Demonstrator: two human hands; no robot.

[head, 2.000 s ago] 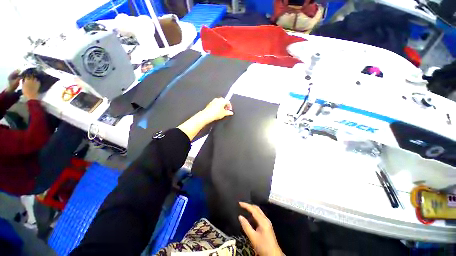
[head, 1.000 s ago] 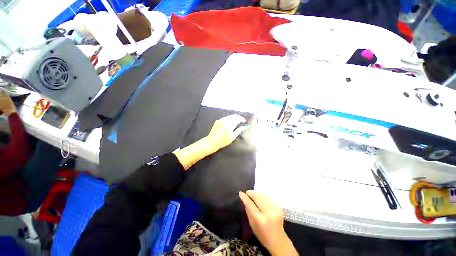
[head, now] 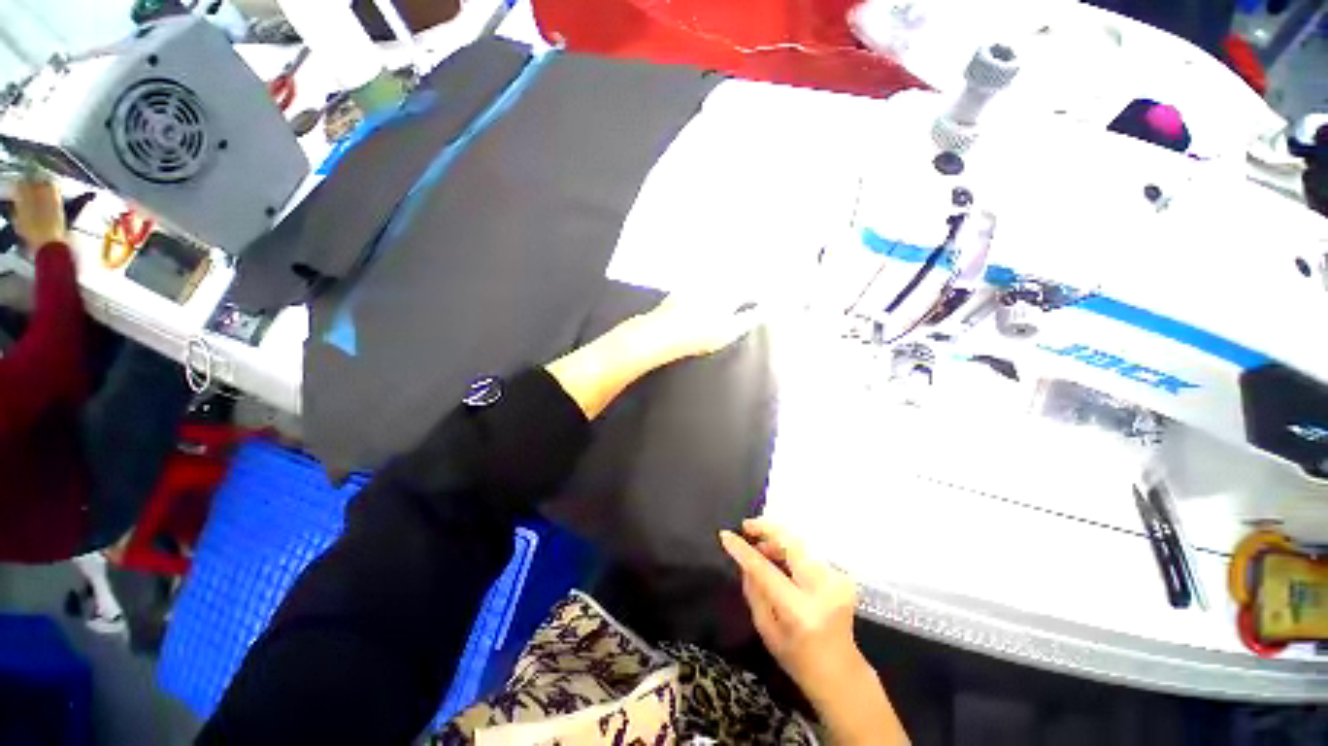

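A dark grey cut panel (head: 677,452) lies on the table left of the needle area (head: 910,299) and hangs over the front edge. My left hand (head: 685,332) rests on the panel's upper part near the bright lamp spot; its fingertips are washed out by glare. My right hand (head: 794,590) is at the panel's lower right edge, by the table's front edge, fingers bent; whether it pinches the cloth is unclear. More dark grey panels (head: 481,233) with a thin blue strip (head: 437,168) lie to the left.
The white machine head (head: 1151,313) stands right. Dark snips (head: 1162,542) and a yellow-cased phone (head: 1289,595) lie right. Red cloth (head: 728,37) is at the far edge. A neighbouring machine (head: 182,131) and another person's arm (head: 44,321) are left. Blue crates (head: 255,568) stand below.
My left hand has moved up and right along the panel towards the lamp spot. The panel has shifted towards the needle area. My right hand has come up to the panel's lower edge.
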